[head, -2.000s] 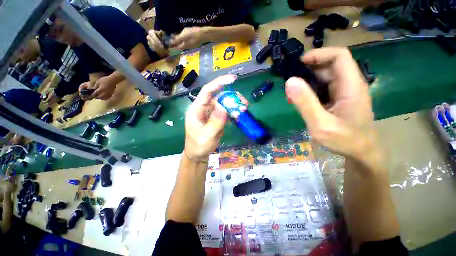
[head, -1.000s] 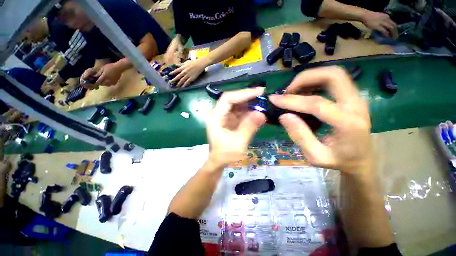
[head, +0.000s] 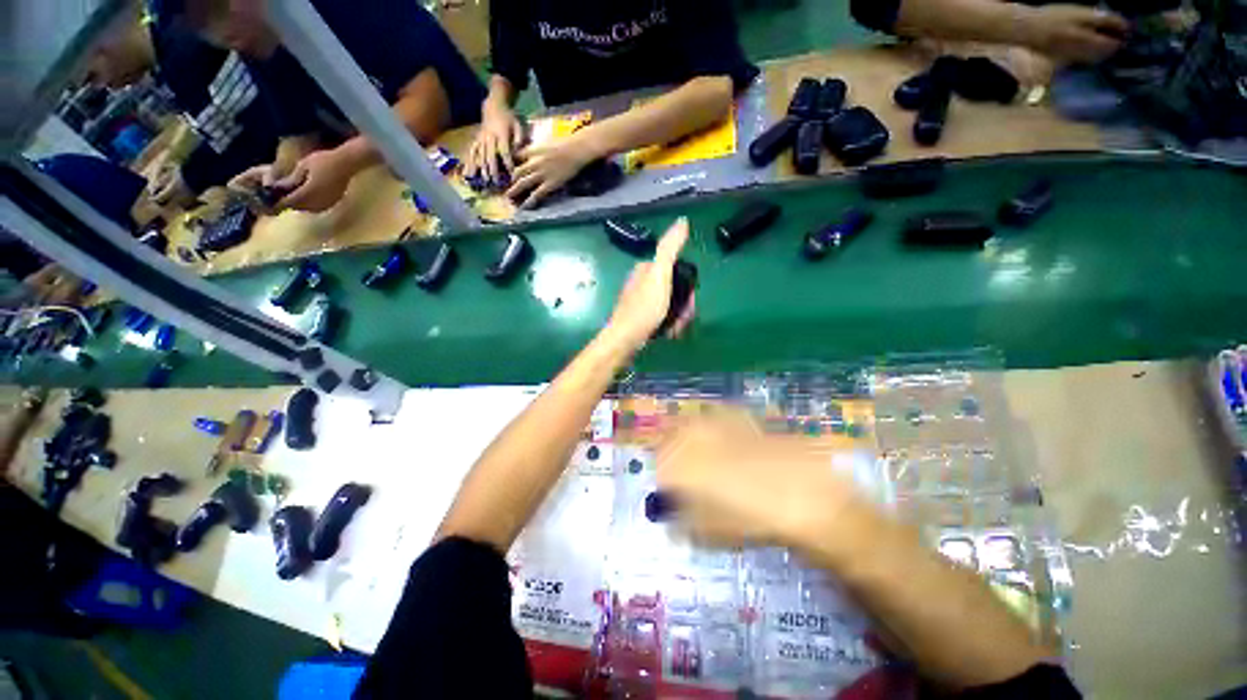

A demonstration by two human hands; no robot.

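Observation:
My left hand (head: 648, 298) is over the green belt and grips a black housing (head: 678, 295), mostly hidden by the hand. My right hand (head: 745, 479) is blurred by motion, low over the clear plastic sheet (head: 684, 602). It covers most of a black cover (head: 658, 506), whose left end shows beside the fingers. Whether the fingers touch or grip the cover cannot be made out.
Black units lie along the green belt (head: 766, 315). Curved black parts (head: 339, 517) lie at left on white paper. Two people (head: 602, 82) work across the belt; another person's hand (head: 1074, 30) shows at top right. A grey frame bar (head: 178, 294) crosses the left side.
My hands have parted. The left moved slightly up with a black housing; the blue cell is no longer visible. My right hand came down over the cover on the sheet. Belt units shifted.

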